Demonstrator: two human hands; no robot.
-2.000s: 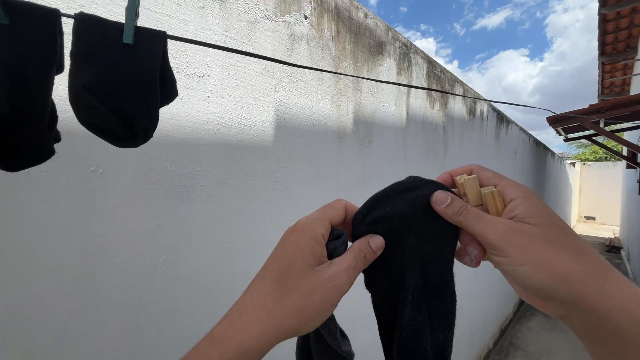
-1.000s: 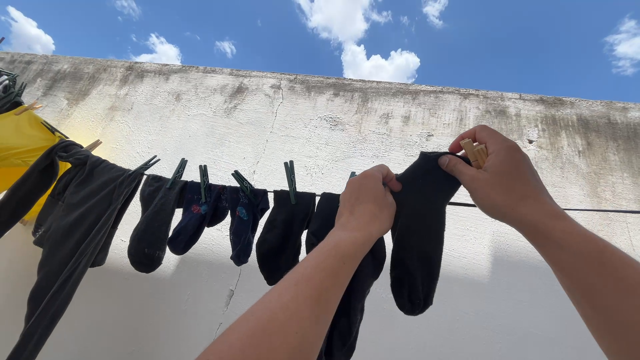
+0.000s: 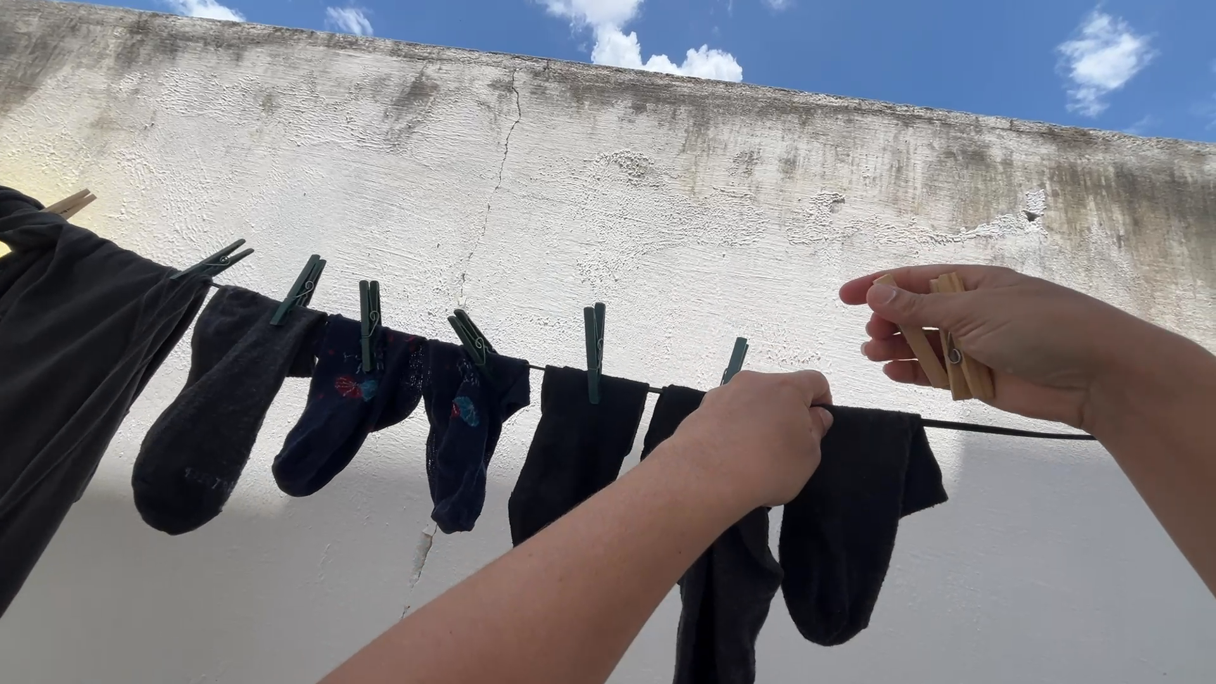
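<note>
A black sock (image 3: 845,532) hangs folded over the dark clothesline (image 3: 1007,429). My left hand (image 3: 760,437) pinches its upper left edge against the line. Below that hand dangles more black sock fabric (image 3: 727,589); whether the hand grips it too is hidden. Just behind the hand a green clothespin (image 3: 734,361) stands on the line. My right hand (image 3: 978,332), above and right of the folded sock, holds wooden clothespins (image 3: 964,351); one is pinched between thumb and forefinger, the others lie against the palm. It does not touch the sock.
Left along the line hang another black sock (image 3: 575,446), patterned navy socks (image 3: 461,437), a dark grey sock (image 3: 204,427) and a dark garment (image 3: 66,380), held by green clothespins (image 3: 595,351). A rough white wall (image 3: 665,209) rises behind them.
The black sock, held up by both hands a second ago, now lies folded over the line. My right hand has let go of it and moved off. The view has shifted.
</note>
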